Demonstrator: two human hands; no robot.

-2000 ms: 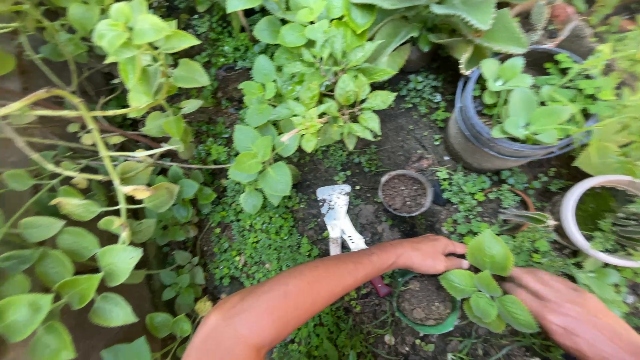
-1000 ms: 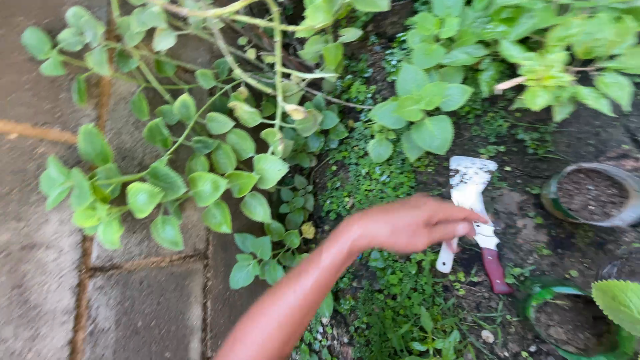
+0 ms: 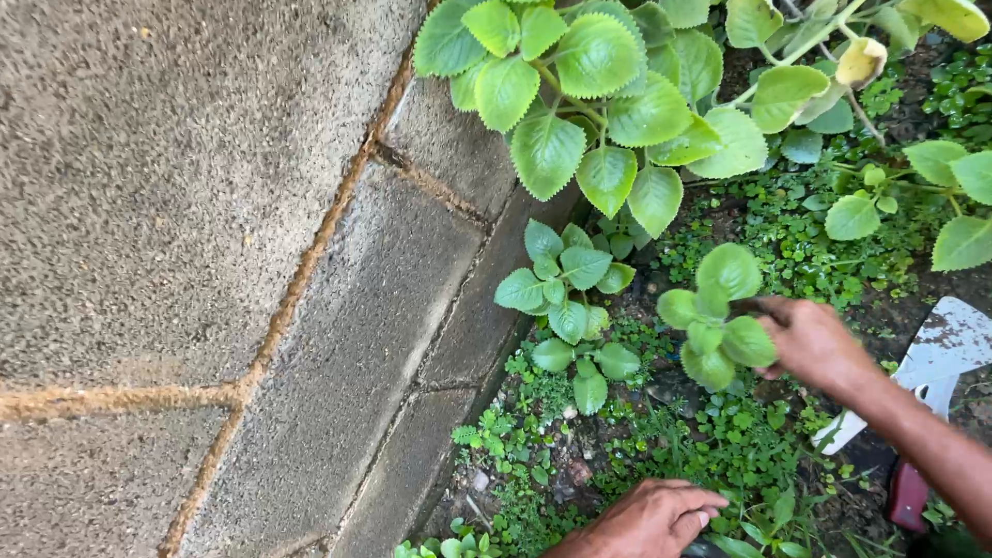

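My right hand (image 3: 814, 341) pinches a small leafy plant (image 3: 717, 318) with rounded, scalloped green leaves, its stem hidden behind leaves and fingers. My left hand (image 3: 647, 515) is low in the view, palm down over small weeds, with nothing seen between its fingers. Beneath and beside my right forearm lie two crossed hand tools: a soil-smeared flat metal blade (image 3: 957, 333), a white handle (image 3: 841, 431) and a dark red handle (image 3: 908, 496). My arm hides part of them. Left of the held plant, a similar low plant (image 3: 570, 279) grows in the ground.
A stone-like block edging (image 3: 364, 294) with brown joints runs diagonally beside the bed, with a rough grey surface (image 3: 170, 194) on the left. Broad-leaved stems (image 3: 604, 116) overhang it at the top. Small clover-like weeds (image 3: 744, 434) cover much of the soil.
The view has swung left toward the edging; the pots are out of view. My left hand, over the tools one second ago, is now away from them. My right hand has come in with the plant.
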